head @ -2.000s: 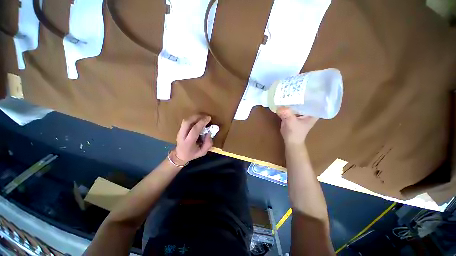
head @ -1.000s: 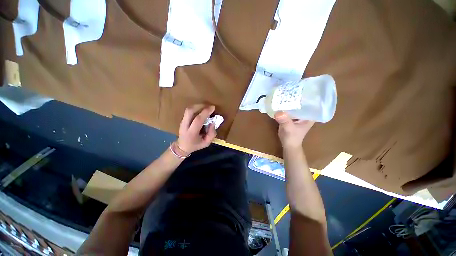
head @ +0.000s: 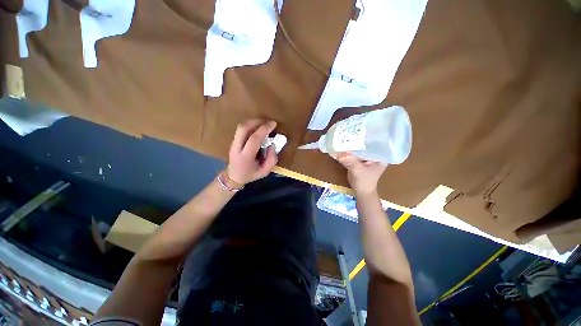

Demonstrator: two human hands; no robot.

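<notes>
My right hand (head: 363, 170) holds the translucent glue bottle (head: 376, 135) on its side, its narrow nozzle pointing left, close over the brown panel just below the white reinforcement piece (head: 366, 60). My left hand (head: 250, 153) holds a crumpled white wipe (head: 275, 142) between thumb and fingers, to the left of the nozzle tip. The brown bag panels (head: 471, 95) lie overlapped under both hands. A thin dark handle (head: 299, 51) curves up from the white piece. Whether the tip touches the panel I cannot tell.
More white reinforcement pieces (head: 241, 44) lie in a row to the left. The table's pale front edge (head: 306, 178) runs in front of my body. A cardboard piece (head: 130, 232) and dark floor with yellow lines (head: 462, 290) show below.
My right hand has moved the bottle down and left, off the white piece, so its nozzle now shows over brown panel. My left hand is slightly higher in view, still with the wipe.
</notes>
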